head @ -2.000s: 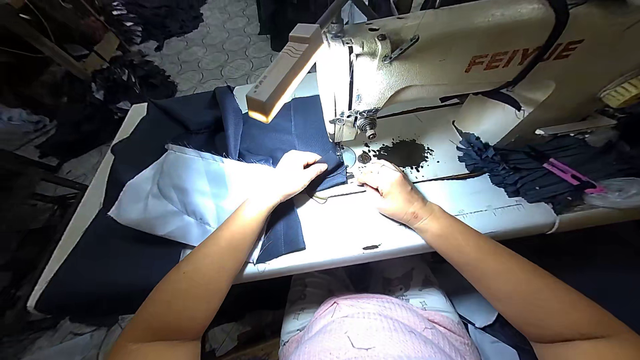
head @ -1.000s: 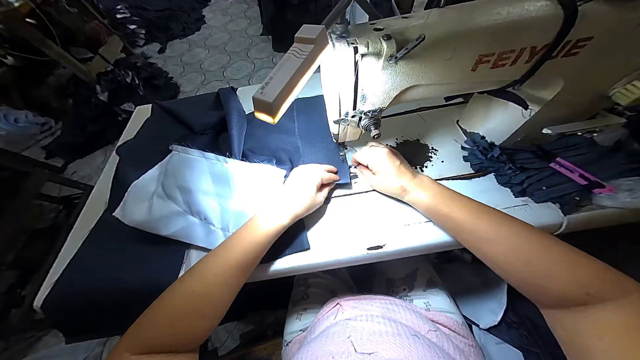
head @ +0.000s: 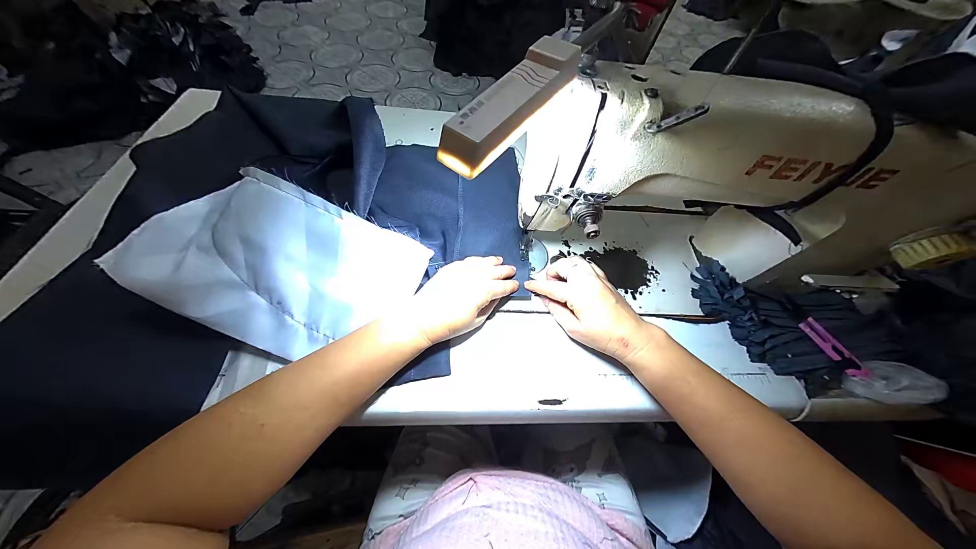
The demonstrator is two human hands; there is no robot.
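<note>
Navy fabric [head: 488, 206] lies under the needle area of a sewing machine [head: 640, 137], its right edge beside the presser foot [head: 528, 242]. My left hand [head: 469, 293] rests on the fabric near its front right corner, fingers nearly flat. My right hand [head: 576, 297] is just right of that edge, thumb and index finger close together at the cloth's corner; whether they pinch it cannot be told. A white lining piece [head: 267, 259] spreads over the dark cloth to the left, partly behind my left forearm.
A lit lamp [head: 507, 107] hangs above the fabric. A dark stain [head: 621, 267] marks the machine bed. To the right lie gathered dark fabric strips [head: 793, 328] with a pink clip-like object [head: 831, 343] and a clear plastic bag [head: 896, 383]. The table's front edge [head: 518, 418] is near my body.
Since two seconds ago, my left hand has moved from gripping the folded fabric edge to lying flatter on it. The fabric edge by the needle now lies flatter.
</note>
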